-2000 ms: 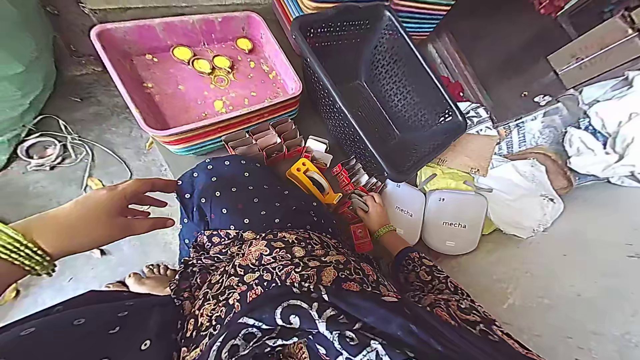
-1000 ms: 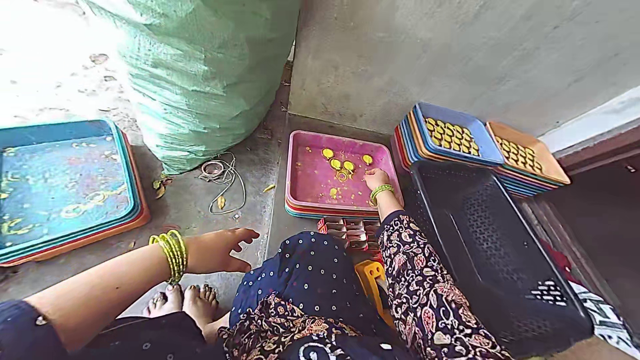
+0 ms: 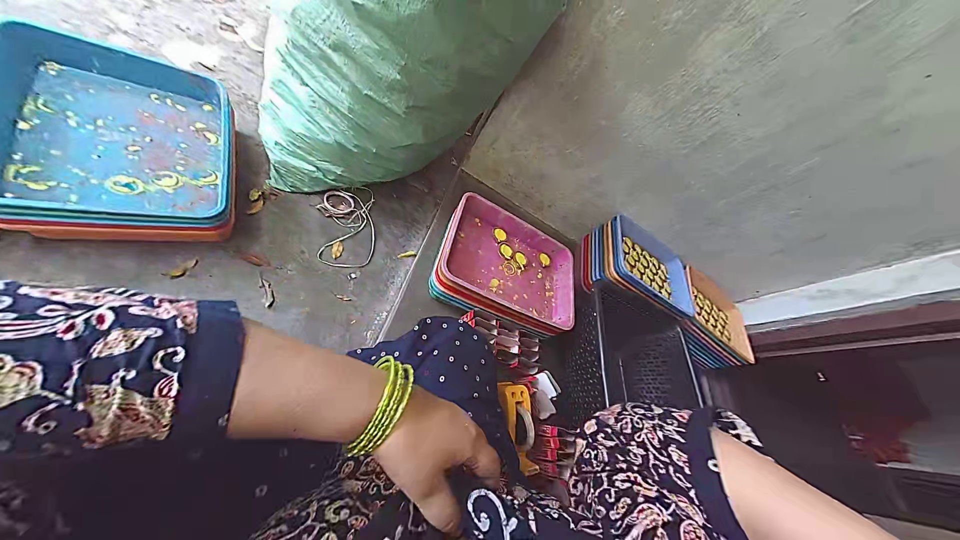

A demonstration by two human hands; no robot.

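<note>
My left hand [image 3: 442, 457], with green bangles at the wrist, is low in the middle with bent fingers over the printed cloth [image 3: 491, 514] on my lap. Whether it pinches the cloth or something small is hidden. Only my right forearm shows at the lower right; the hand is outside the frame. Just right of my left hand lies a yellow tape dispenser [image 3: 517, 420] with a roll in it. Small red and white boxes [image 3: 553, 450] stand beside it, with more open ones [image 3: 514, 341] by the pink tray [image 3: 564, 304]. Several round yellow pieces [image 3: 520, 259] lie in that tray.
A black perforated crate [image 3: 585, 367] stands right of the boxes. Behind it are stacked trays, the top blue [image 3: 679, 296] and orange [image 3: 739, 326] ones holding rows of round pieces. A big green sack [image 3: 375, 90], a coiled cord [image 3: 367, 232] and a blue tray stack [image 3: 225, 157] are at left.
My left hand has come down from the air at the left onto my lap. My right hand, at the pink tray's edge one second ago, has left the view. The view has turned left.
</note>
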